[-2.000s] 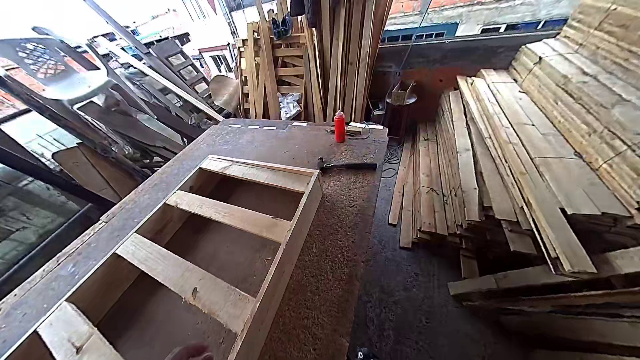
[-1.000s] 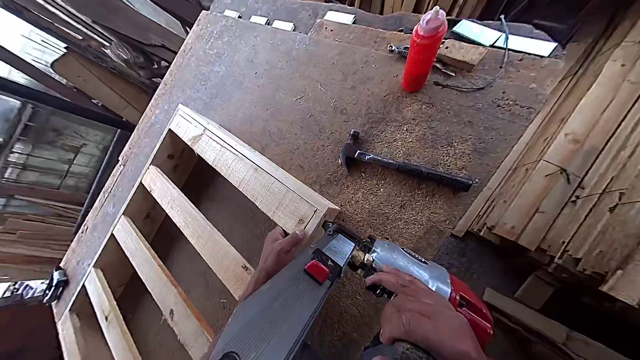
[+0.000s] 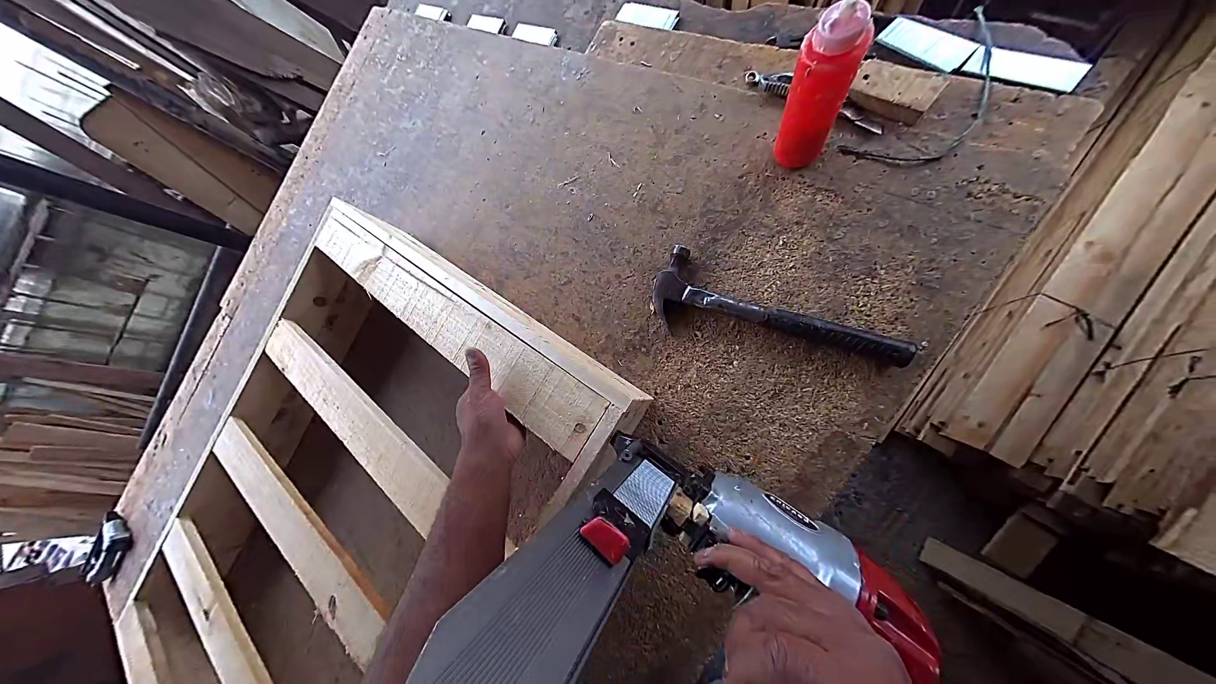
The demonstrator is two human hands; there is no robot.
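A slatted wooden frame lies on the workbench at left and centre. My left hand grips its end board from the inner side, thumb up on the board. My right hand holds a pneumatic nail gun with a silver body, red end cap and grey magazine. The gun's nose is at the frame's near right corner, against or very close to the side board. A claw hammer with a black grip lies on the sawdust beyond the gun. The left forearm passes partly behind the magazine.
A red squeeze bottle stands near the bench's far edge, by a small wood block and a cord. Stacked boards rise along the right. A black tool sits at the bench's left edge. More boards lean beyond the left edge.
Two seconds ago the nail gun was out of view; one second ago my right hand held it at this corner. My left hand has moved from near the corner farther along the end board.
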